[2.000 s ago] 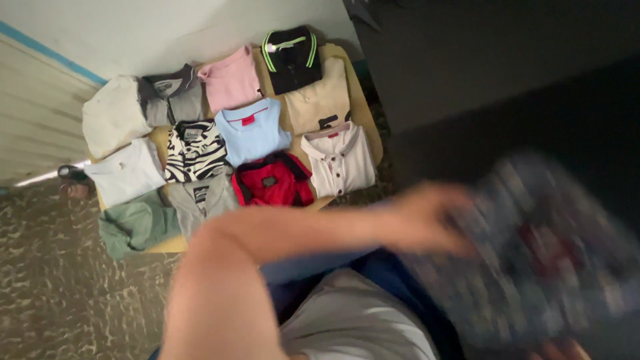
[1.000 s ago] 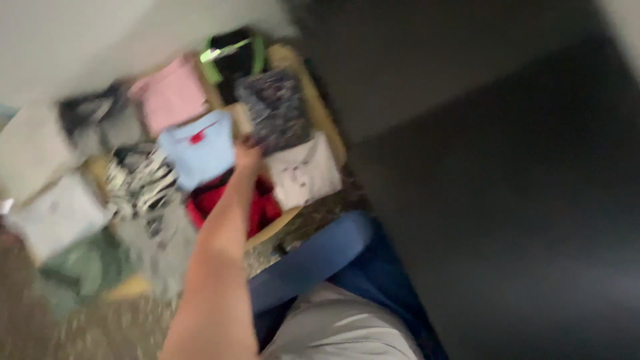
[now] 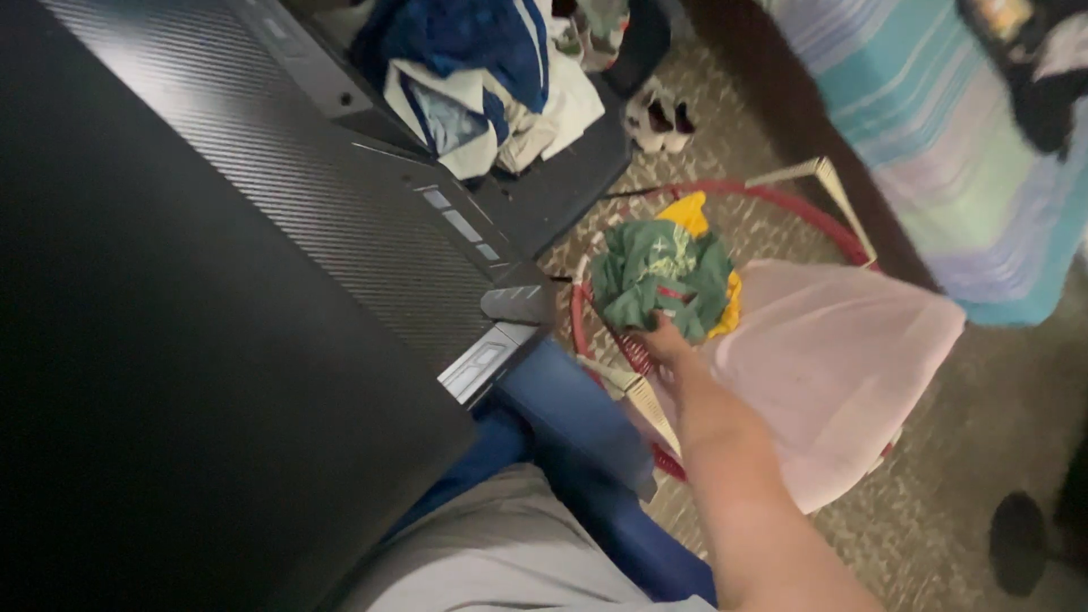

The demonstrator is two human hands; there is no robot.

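My right hand (image 3: 665,342) reaches in from the lower right and grips the near edge of a crumpled green garment (image 3: 659,268) with a pale print. Its thumb shows on the fabric, while its other fingers are mostly hidden. The green garment lies over a yellow cloth (image 3: 727,306) at a round laundry basket with a red rim (image 3: 786,208) and cream handles. Beside them, a pale pink cloth (image 3: 837,365) drapes over the basket's right side. My left hand is out of view.
A black desk (image 3: 212,365) with a ribbed front fills the left. Blue and white clothes (image 3: 476,59) are heaped on a black chair seat (image 3: 552,200). Shoes (image 3: 659,119) stand on the patterned floor. At upper right is a bed with a striped sheet (image 3: 935,127).
The view has swung from the laid-out folded shirts to the basket. One second ago my left hand was at a dark patterned garment among those shirts; now my right hand is on the green garment.
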